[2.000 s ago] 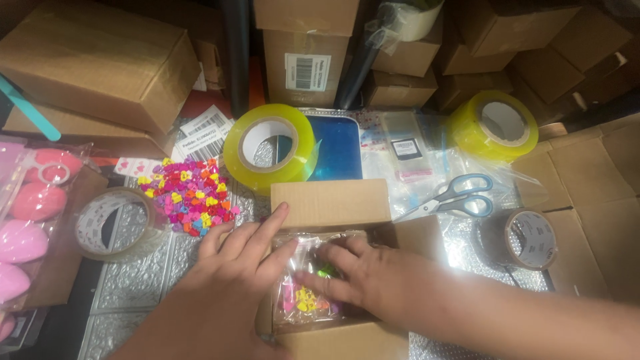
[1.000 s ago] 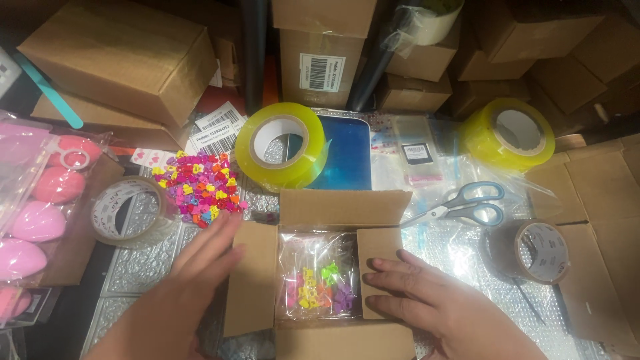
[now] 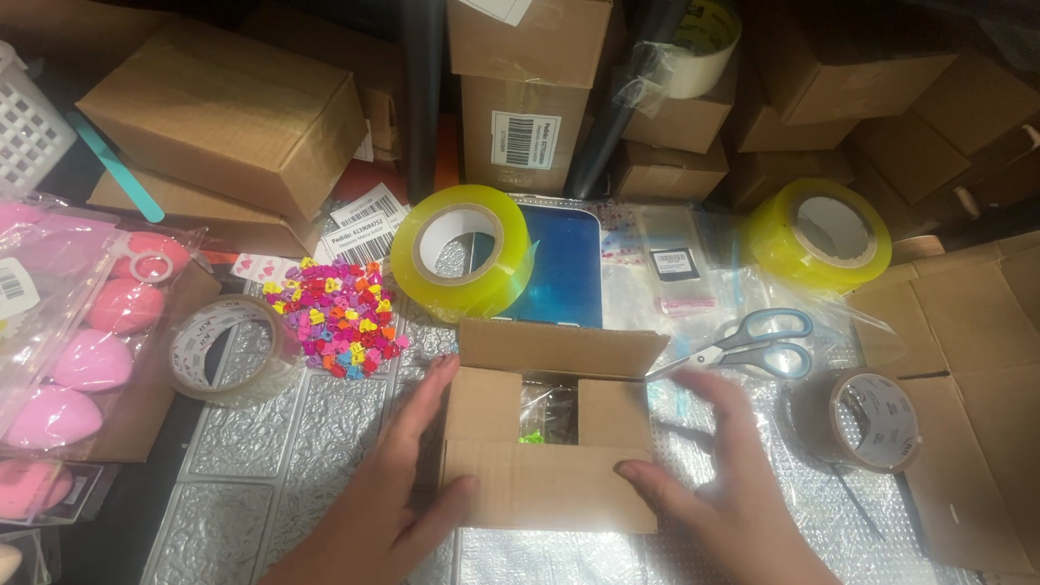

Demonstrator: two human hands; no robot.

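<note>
A small cardboard box (image 3: 548, 487) stands in front of me, its two side flaps and near flap folded inward and its far flap (image 3: 561, 348) raised. Through the gap shows a clear plastic bag (image 3: 549, 406) with a bit of bright green in it. My left hand (image 3: 398, 467) is at the box's left side, fingers spread, thumb by the near left corner. On the other side, my right hand (image 3: 711, 479) has its thumb at the near flap's right edge and its fingers raised and apart. Neither hand is closed around anything.
Yellow tape rolls (image 3: 461, 252) (image 3: 819, 236), a clear tape roll (image 3: 223, 349), a brown tape roll (image 3: 873, 420), scissors (image 3: 751, 345) and colourful small beads (image 3: 341, 317) surround the box. Bagged pink makeup sponges (image 3: 93, 357) lie left, flattened cardboard (image 3: 975, 357) right. Closed boxes (image 3: 227, 114) stand behind.
The side flaps and near flap, open outward a second ago, are now folded in over the bag. Two seconds ago my right hand was on the bag inside; it is now at the box's right side.
</note>
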